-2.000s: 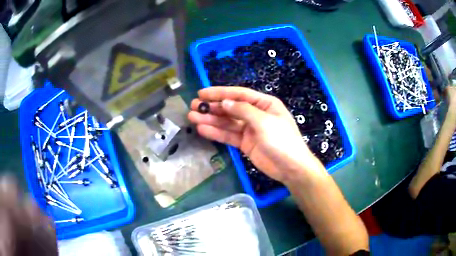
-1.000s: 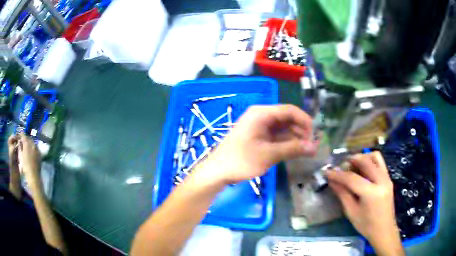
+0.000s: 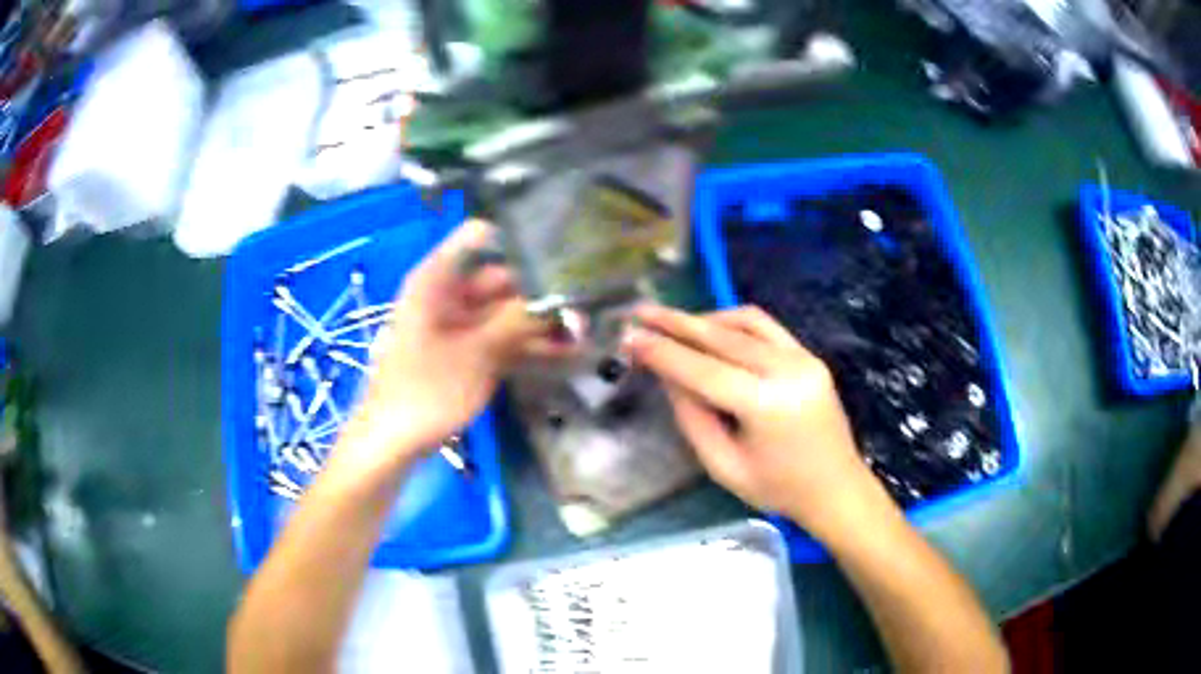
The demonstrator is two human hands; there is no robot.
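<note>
The press base plate point(image 3: 606, 467) lies in the middle, with the small shiny fixture block point(image 3: 595, 392) on it. A dark round spot, ring or hole, shows at the block. My left hand point(image 3: 441, 349) is over the right part of the left blue tray, its fingertips together at the block's left, just below the guard plate point(image 3: 599, 224). My right hand point(image 3: 764, 408) reaches in from the right, its fingertips at the block's upper right. Blur hides whether either hand holds a small part. The ram tip cannot be made out.
A blue tray of black rings point(image 3: 1008, 435) is right of the press. The left blue tray point(image 3: 240, 448) holds loose rods. A clear tub of pins point(image 3: 790, 619) stands in front. Translucent boxes point(image 3: 250, 152) are upper left. A smaller blue tray point(image 3: 1133, 369) and other people's arms are at the sides.
Two seconds ago my right hand held up a black ring; it is now by the block. Since one second ago the view has swung right, and my left fingertips are nearer the block.
</note>
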